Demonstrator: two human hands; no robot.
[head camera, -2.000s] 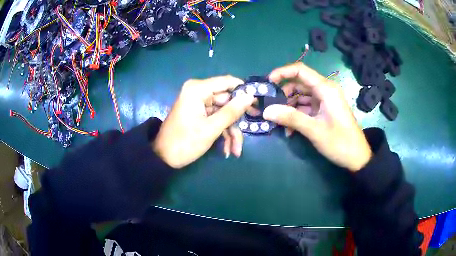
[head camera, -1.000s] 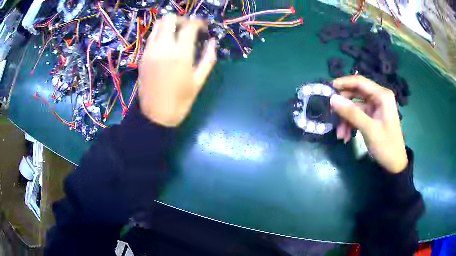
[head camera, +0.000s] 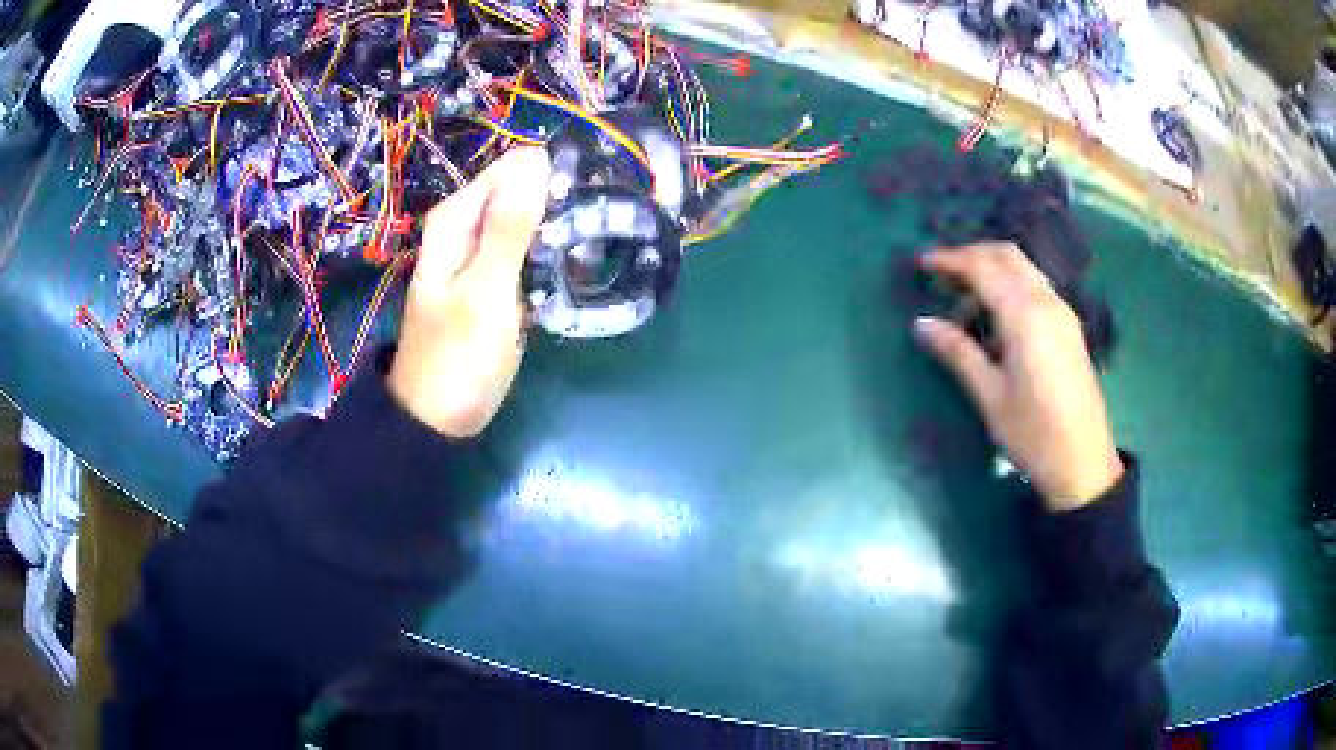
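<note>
My left hand (head camera: 476, 286) holds a round LED ring board (head camera: 601, 267) by its left side. The board's pale spots face up and its centre hole shows. It is above the near right edge of the pile of wired boards (head camera: 301, 169). My right hand (head camera: 1026, 366) is at the near left side of the black pad pile (head camera: 1040, 220), with thumb and fingers apart. The area between its fingertips is dark and blurred, and I see no clear object gripped there.
Connector cables (head camera: 769, 153) stick out rightward from the board pile. A white sheet (head camera: 1128, 88) with more wired parts lies beyond the far table edge. White plastic housings (head camera: 110, 59) are at the far left. The glossy green tabletop (head camera: 703, 498) has a curved near edge.
My left hand has drawn back from the board pile with a ring board in it. My right hand no longer visibly holds the earlier board. The view has shifted, showing more beyond the table.
</note>
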